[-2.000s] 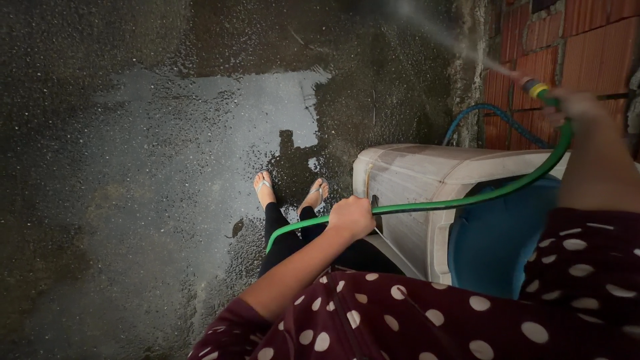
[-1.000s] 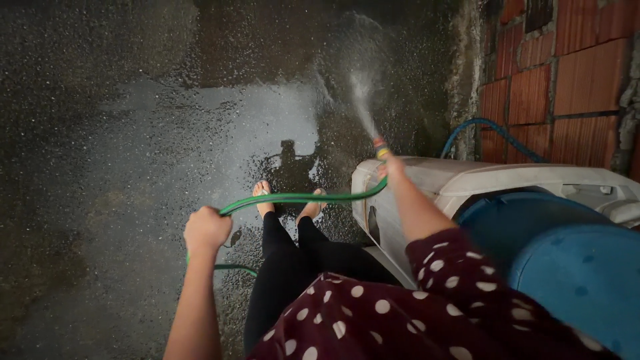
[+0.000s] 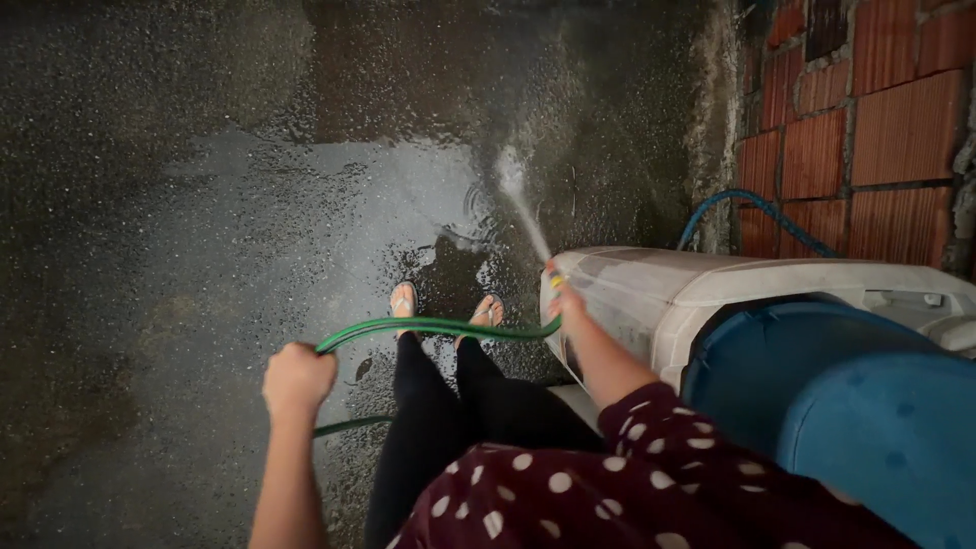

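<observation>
My left hand (image 3: 300, 377) is closed around a green garden hose (image 3: 438, 326), out to the left of my legs. The hose arcs across in front of my shins to my right hand (image 3: 566, 299), which grips the hose's spray nozzle (image 3: 555, 276) with its yellow band. A narrow jet of water (image 3: 530, 217) leaves the nozzle and hits the wet concrete floor (image 3: 305, 198) ahead of my feet. Another stretch of green hose hangs below my left hand and passes behind my leg.
Close on my right is a worn, whitish plastic-looking casing (image 3: 633, 282) with blue rounded containers (image 3: 877, 427) beside it. Behind it, a blue hose (image 3: 740, 194) curves by a hollow-brick wall (image 3: 900, 145). My sandalled feet (image 3: 488, 311) stand on wet floor.
My right hand with the nozzle has come down from beside the brick wall, and the spray now lands nearer my feet. My left hand has moved out to the left, still on the hose.
</observation>
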